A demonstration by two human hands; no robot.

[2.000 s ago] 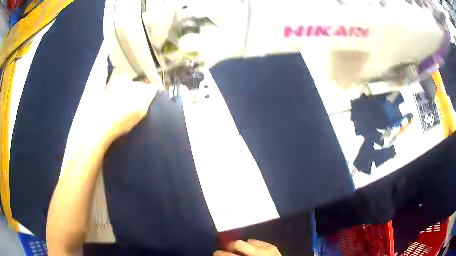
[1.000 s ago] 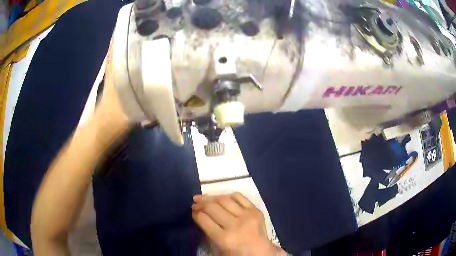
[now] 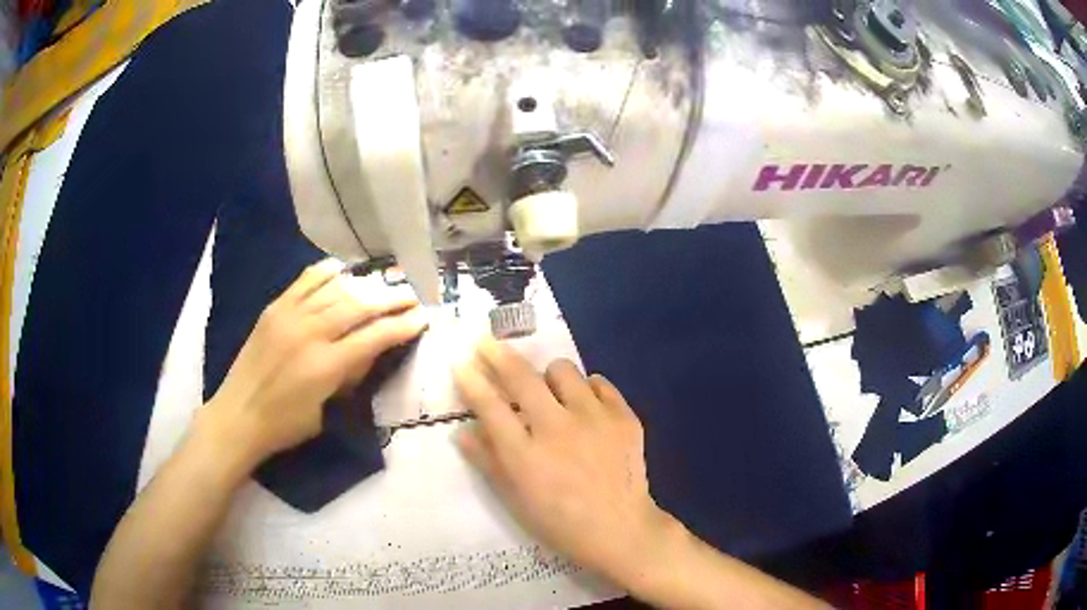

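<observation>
The navy cut panel lies left of the needle, passing under my left hand, its angled end on the table. My left hand lies on it with fingertips beside the presser foot; whether it pinches the cloth is hard to tell. My right hand rests on the pale bed in front of the ridged round knob, fingers slightly spread, with no cloth seen in it. The presser foot and needle are partly hidden behind the white guard of the sewing machine head.
A second navy panel lies under the machine arm. Long navy pieces lie along the left edge. Navy scraps and small orange-blue snips lie at right. Dark cloth covers the right edge above a red basket.
The panel's near end has moved up toward the needle, uncovering the table front and printed ruler. My left hand has come forward from behind the head. My right hand has moved up beside the foot.
</observation>
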